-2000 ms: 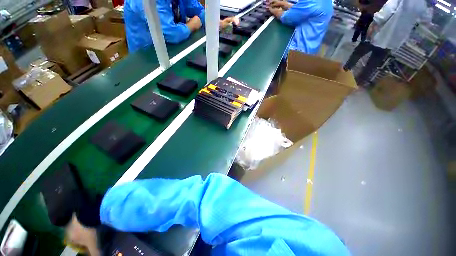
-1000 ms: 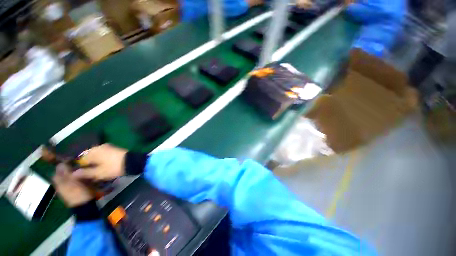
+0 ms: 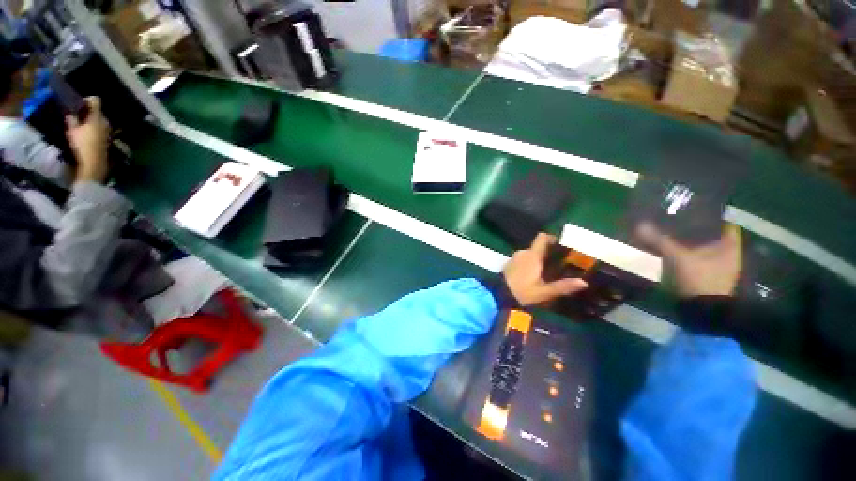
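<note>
My left hand [image 3: 535,273] is at the near belt rail, its thumb and fingers around a black-orange printed sleeve [image 3: 591,292] with a pale strip along its top. My right hand [image 3: 704,266], blurred, holds a dark product box [image 3: 683,186] up over the belt, right of the sleeve. A small yellow cover shows at a fingertip of that hand. Another printed sleeve [image 3: 537,390] lies flat on the near bench edge below my hands. A plain black box [image 3: 528,207] lies on the belt just beyond my left hand.
A white-faced box [image 3: 439,162] is on the belt; another [image 3: 221,198] lies on the near bench beside stacked black boxes [image 3: 301,217]. A person's hand [image 3: 89,141] holds something dark at left. A red stool [image 3: 192,343] stands on the floor. Cartons [image 3: 699,80] are behind.
The view has turned left along the belt. My hands, close together a second ago, are now apart: the left at the sleeve, the right raised with a dark box.
</note>
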